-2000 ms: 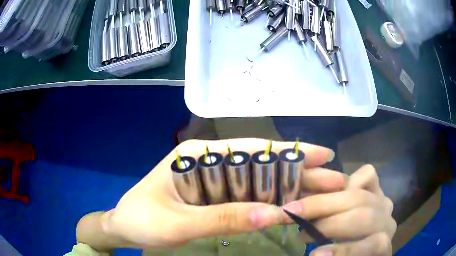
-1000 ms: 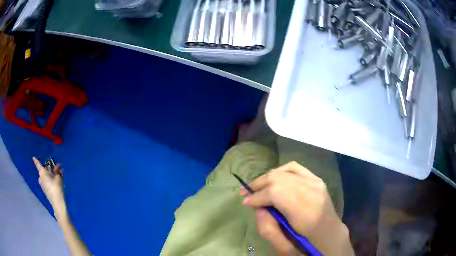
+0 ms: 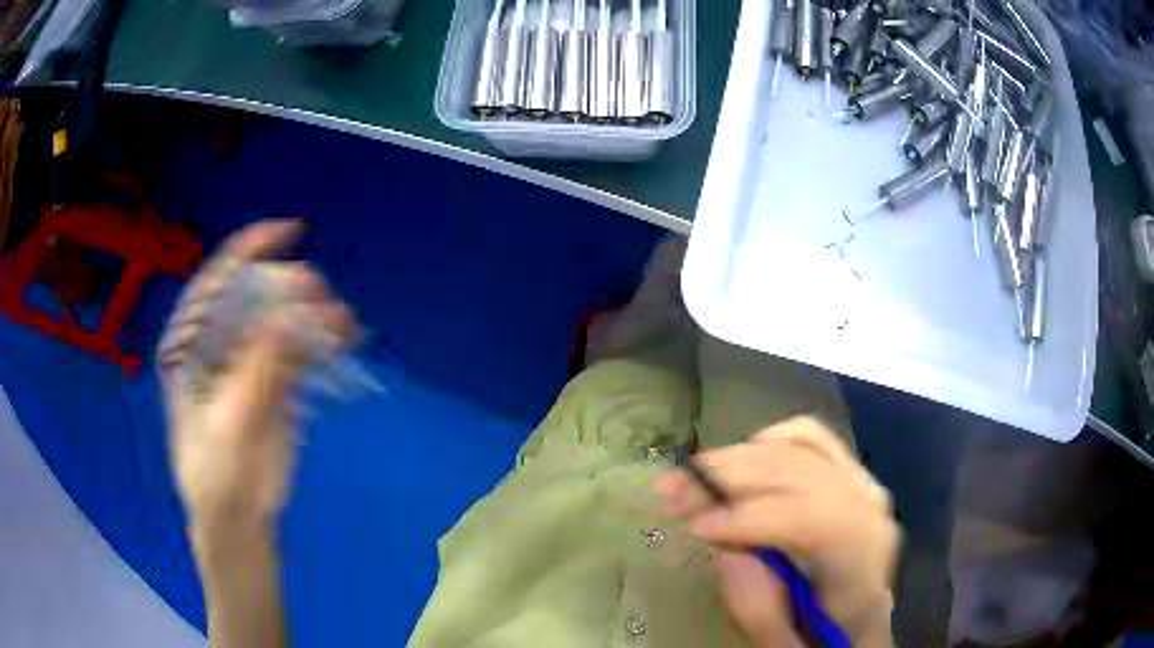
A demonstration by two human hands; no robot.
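Note:
My left hand (image 3: 241,367) is raised at the left over the blue floor, strongly blurred. It is closed around several silver cylindrical parts (image 3: 234,317), with thin pale stems sticking out to the right; their number cannot be told. My right hand (image 3: 804,519) is at the lower centre-right, in front of the green garment. It holds slim tweezers with a dark tip and a blue handle (image 3: 800,595), tip pointing up-left. The two hands are far apart. A white tray (image 3: 785,298) at the upper right holds a loose pile of the same parts (image 3: 974,127).
A clear plastic box (image 3: 570,137) with parts in a neat row stands on the green bench (image 3: 316,95), left of the tray. Another clear box (image 3: 323,19) is at the top left. A red stool (image 3: 95,285) stands on the blue floor. Small dark bits lie in the tray.
My left hand first left the centre for the far left, then came back nearer and higher with the parts. My right hand moved slightly right. The view has swung left since the first frame.

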